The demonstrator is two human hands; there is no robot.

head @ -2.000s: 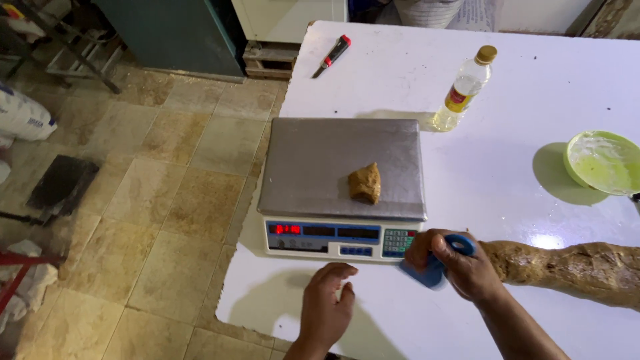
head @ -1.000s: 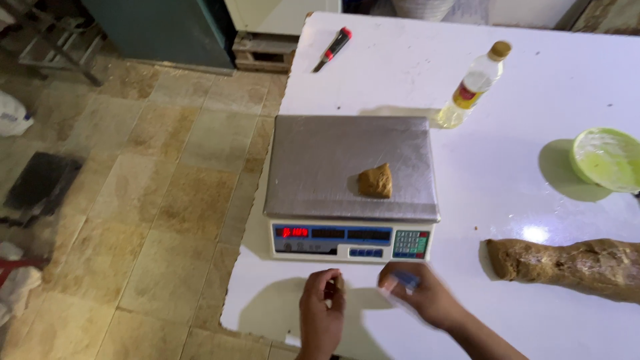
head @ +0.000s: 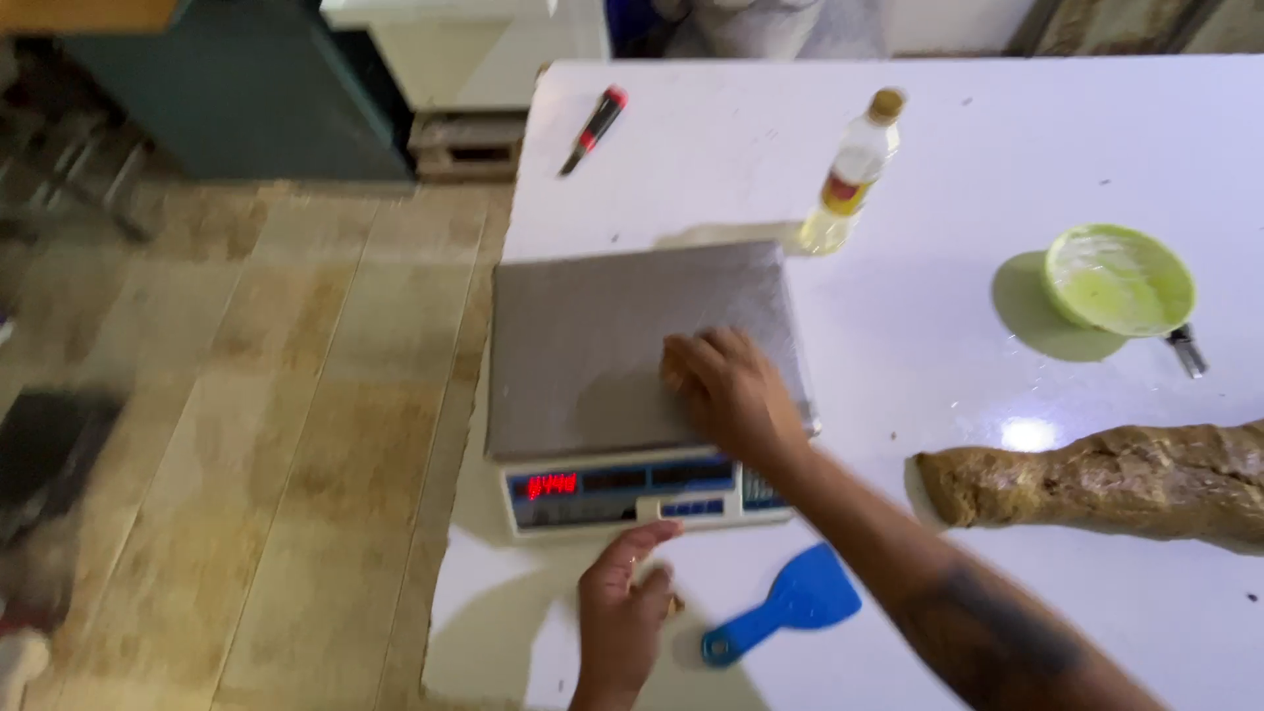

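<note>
My right hand (head: pixel 731 395) reaches over the steel pan of a digital scale (head: pixel 592 365), its fingers curled around a piece of brown dough (head: pixel 675 367) that is mostly hidden. In front of the scale is my left hand (head: pixel 627 602), thumb and fingers apart, with a small brown bit (head: pixel 675 603) showing beside the fingers; whether the hand holds it I cannot tell. A blue plastic scraper (head: pixel 790 602) lies on the white table between my left hand and right forearm. To the right rests a long roll of brown dough (head: pixel 1096 484).
Behind the scale a marker-like tool with red ends (head: pixel 595 130) lies at the left, and a clear bottle of yellowish liquid (head: pixel 851 178) stands further right. A green bowl (head: pixel 1121 281) sits at the right beside a metal handle (head: pixel 1187 352). The table's left edge (head: pixel 444 573) borders the tiled floor.
My right hand has moved from the front of the scale onto the dough piece on its pan. The blue scraper, held in that hand earlier, now lies on the table.
</note>
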